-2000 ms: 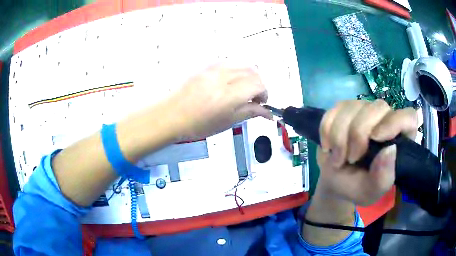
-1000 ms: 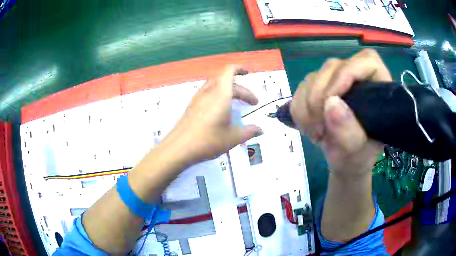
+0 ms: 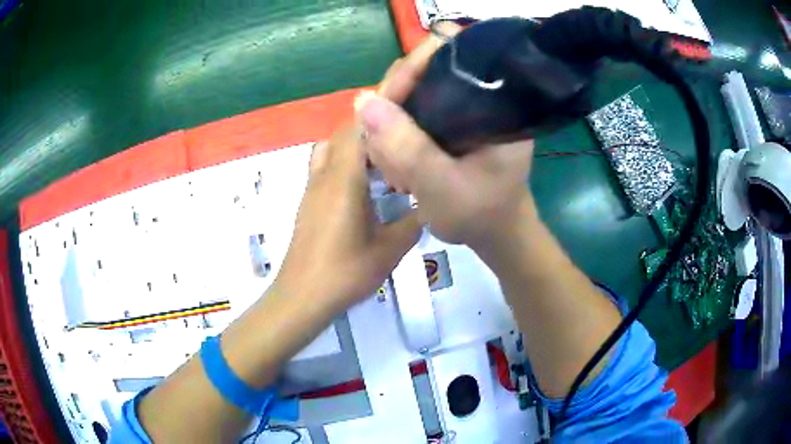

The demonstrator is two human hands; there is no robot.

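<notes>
The white back panel (image 3: 199, 251) lies on red-orange foam across the lower left. My right hand (image 3: 451, 165) grips the black electric screwdriver (image 3: 503, 82) over the panel's upper right part; its tip is hidden behind my hands. My left hand (image 3: 334, 234), with a blue wrist strap (image 3: 227, 377), is on the panel just left of my right hand. Its fingertips are mostly covered, and a small greyish piece (image 3: 395, 206) shows between the hands; I cannot tell whether the left hand holds it. A yellow, black and red wire harness (image 3: 165, 316) lies on the panel.
The silver screw pack (image 3: 633, 152) and a heap of green boards (image 3: 698, 269) lie on the green mat to the right. A white round-headed device (image 3: 763, 186) stands at the far right. Another panel on foam is at the top. The screwdriver's black cord (image 3: 694, 199) loops down the right.
My right hand has moved left with the screwdriver, from the panel's right edge to beside my left hand. My left hand has shifted slightly left and turned. The screw pack is visible again.
</notes>
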